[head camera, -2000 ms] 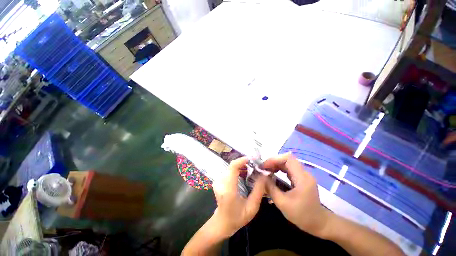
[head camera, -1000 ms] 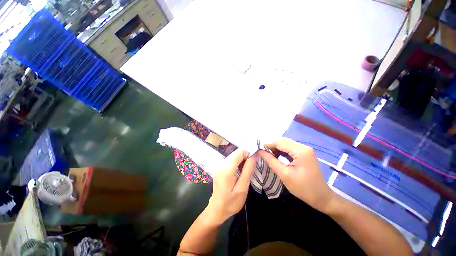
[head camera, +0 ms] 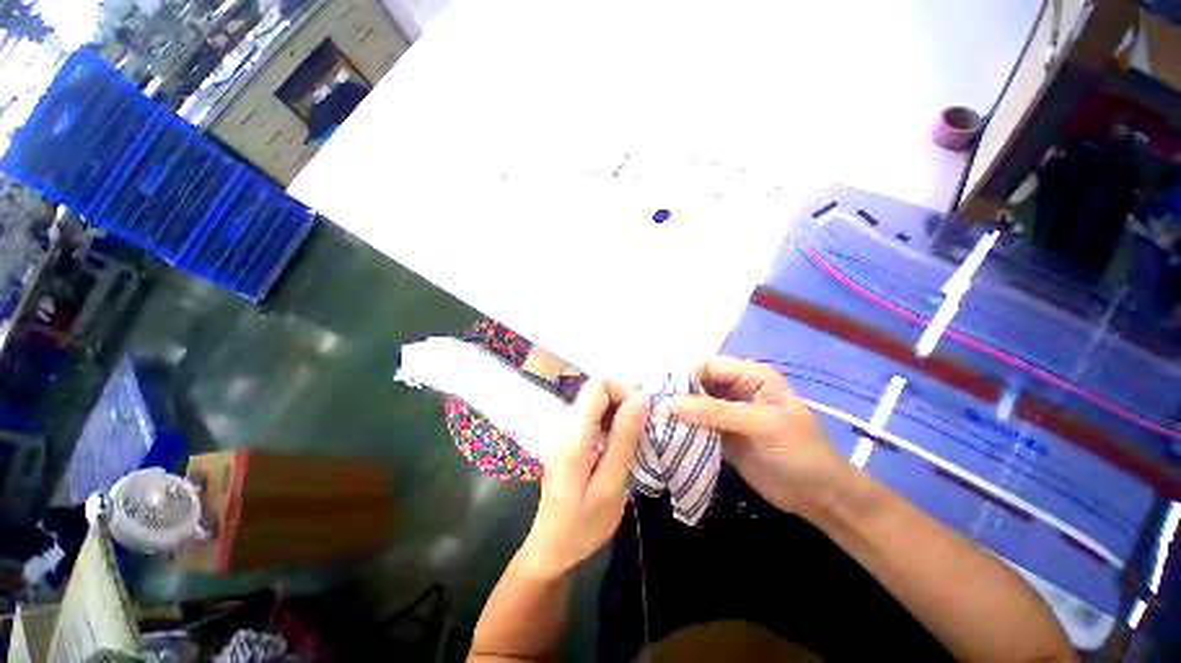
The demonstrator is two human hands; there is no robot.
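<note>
A striped cut piece, white with thin dark stripes, hangs in folds between my hands at the table's near edge. My left hand pinches its left side with thumb and fingers. My right hand pinches its upper right part. The fingertips are close together and hide part of the cloth. A thick white bundle of cut pieces lies at the table edge, left of my left hand, its near end hidden behind that hand.
The blue-looking sewing template lies at the right. The white table bears a small dark round dot and a pink tape roll beside the brown shelf. Red floral cloth hangs under the bundle. Blue crates stand at the left.
The striped piece hangs more spread out below my fingers than before. My hands stay close together at the table edge. The view has shifted slightly.
</note>
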